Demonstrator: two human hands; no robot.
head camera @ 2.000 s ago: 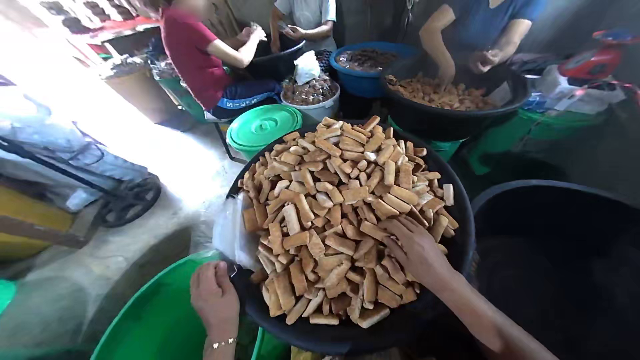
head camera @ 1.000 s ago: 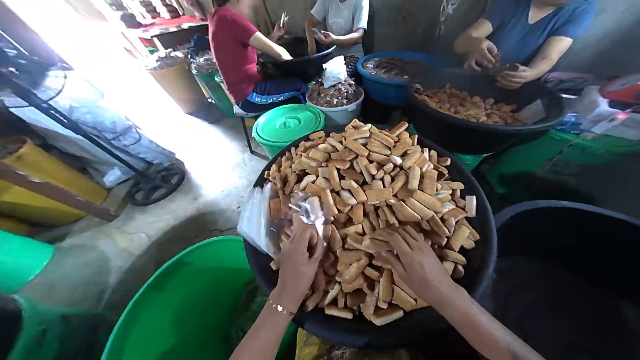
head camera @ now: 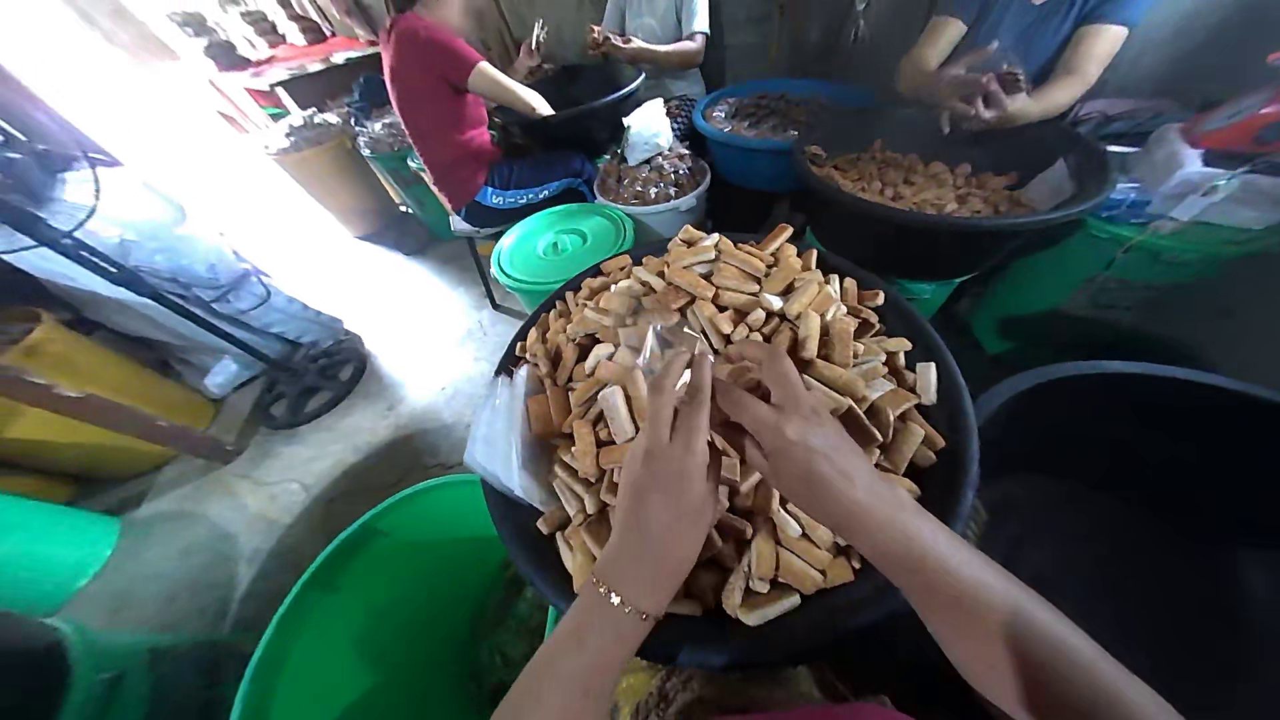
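Note:
A round black basin (head camera: 960,440) holds a heap of rectangular baked biscuit pieces (head camera: 800,310). Over the middle of the heap, my left hand (head camera: 668,470), with a bracelet at its wrist, holds a small clear plastic bag (head camera: 660,345) at the fingers. My right hand (head camera: 800,430) is close beside it, fingers curled over biscuit pieces; whether it grips any is hidden. A stack of clear plastic bags (head camera: 505,435) lies over the basin's left rim.
A green tub (head camera: 370,610) stands at lower left, a large black tub (head camera: 1120,375) at right. Beyond the basin are a green lidded bucket (head camera: 562,245), a blue basin (head camera: 765,170) and another black basin (head camera: 900,235). Several people work there. A wheeled black frame (head camera: 315,380) stands left.
My left hand has come from the basin's left rim to the middle of the heap, now with a small plastic bag. My right hand has moved in beside it. The view has shifted somewhat.

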